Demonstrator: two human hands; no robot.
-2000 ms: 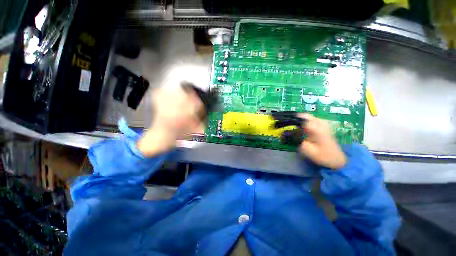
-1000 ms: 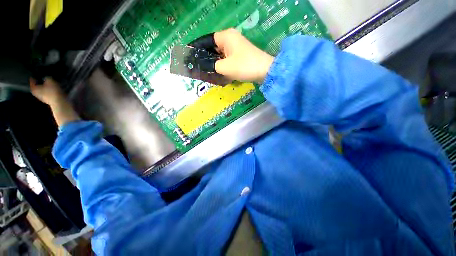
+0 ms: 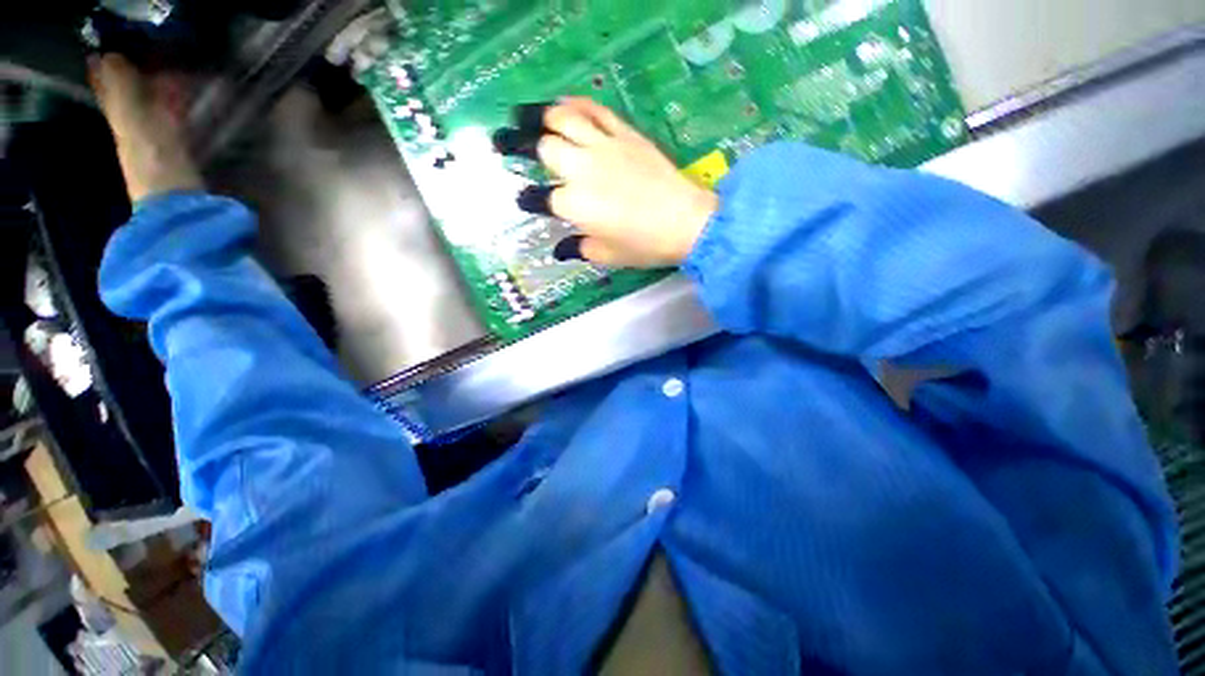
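Observation:
The green circuit board (image 3: 661,93) lies tilted across the metal rails in the head view. My right hand (image 3: 615,185), with black finger cots, is over its near left part, fingers spread, with nothing visible between them. A bit of a yellow piece (image 3: 707,169) shows between this hand and the blue sleeve; the rest is hidden. A grey patch (image 3: 539,247) shows on the board by the fingertips. My left hand (image 3: 139,126) reaches to the far upper left. It is blurred, and its fingers merge with dark things there, so its hold is unclear.
The metal rail (image 3: 568,337) runs along the board's near edge. A pale surface (image 3: 383,251) lies left of the board. A black box (image 3: 99,291) with shiny contents stands at the left, with cardboard (image 3: 119,568) below it.
The view has turned and shifted. My left hand has moved from the board to the far upper left. The grey square at my right fingers is no longer there; the yellow piece is mostly out of sight.

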